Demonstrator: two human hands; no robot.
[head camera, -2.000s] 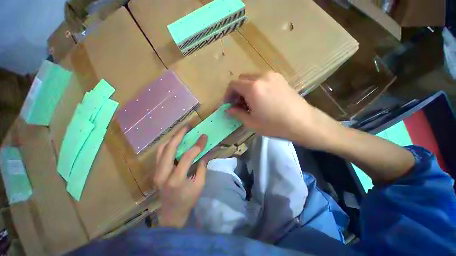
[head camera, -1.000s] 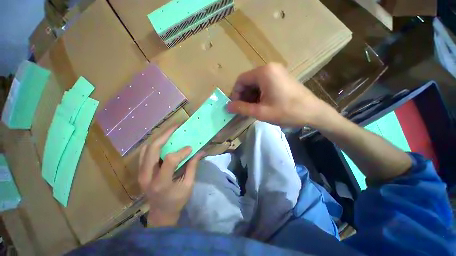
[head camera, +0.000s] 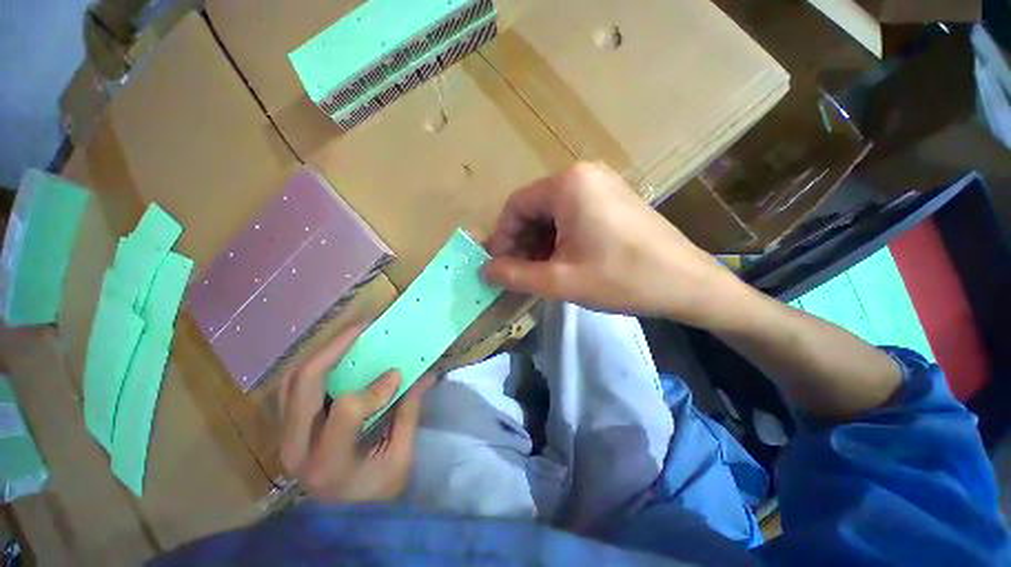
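Note:
My left hand (head camera: 349, 415) holds a green-faced piece (head camera: 416, 316), its mint top marked with rows of small dark dots. Whether a finned block lies under that face is hard to tell. My right hand (head camera: 543, 238) pinches at its upper right corner with thumb and forefinger; what lies between the fingertips is hidden. Mauve-topped finned blocks (head camera: 290, 271) lie side by side on the carton, left of the piece. Green-faced blocks (head camera: 394, 50) with striped sides stand at the carton's far side. Loose green strips (head camera: 135, 343) lie fanned at the left.
Brown closed cartons (head camera: 665, 66) form the work surface. Labelled green pieces (head camera: 47, 249) lie at the far left. A black tote (head camera: 981, 249) on the right holds green sheets (head camera: 870, 299) and a red sheet (head camera: 937, 294). Clear film (head camera: 793, 166) lies beyond the carton's right edge.
My right fingers have moved from over the strip's face to its corner, which shows more of the green face. My left hand still holds the piece. The view has shifted.

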